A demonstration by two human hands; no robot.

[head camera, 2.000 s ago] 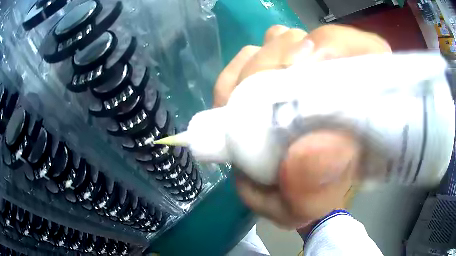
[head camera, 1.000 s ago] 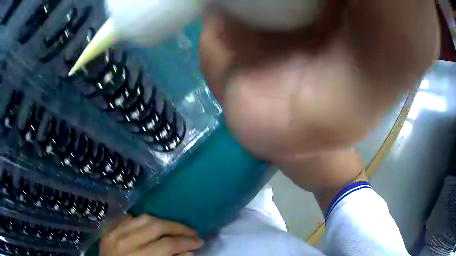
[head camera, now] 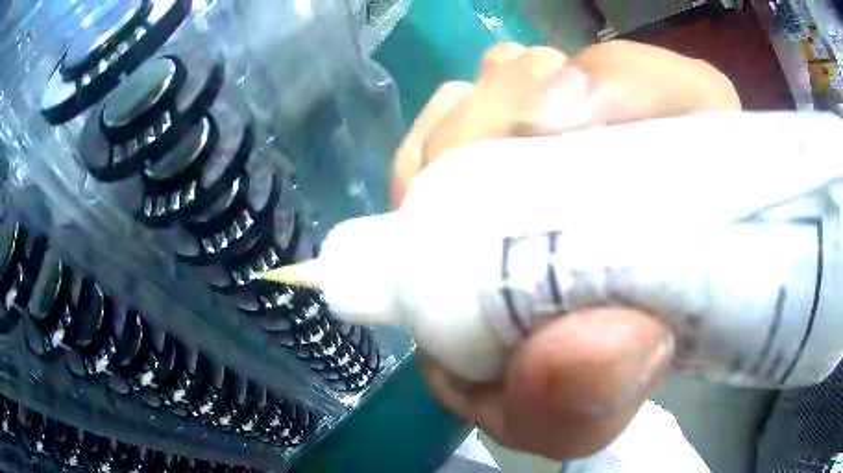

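Observation:
My right hand holds a white squeeze bottle with a printed label, lying sideways with its nozzle to the left. The pale yellow nozzle tip is over or touching a black part midway along the nearest column; contact cannot be told for sure. The glossy black parts with oval faces and silvery spots stand in columns in a clear plastic tray. Parts below the tip in that column, and those in the columns to the left, show whitish spots. My left hand is not in view.
A green mat shows beside and below the tray. A dark red surface and yellow-orange items are at the upper right. A white sleeve is at the bottom.
The bottle was raised and close to the camera a second ago; now it is lower, its tip at the parts. My left hand, earlier at the tray's lower edge, has left view.

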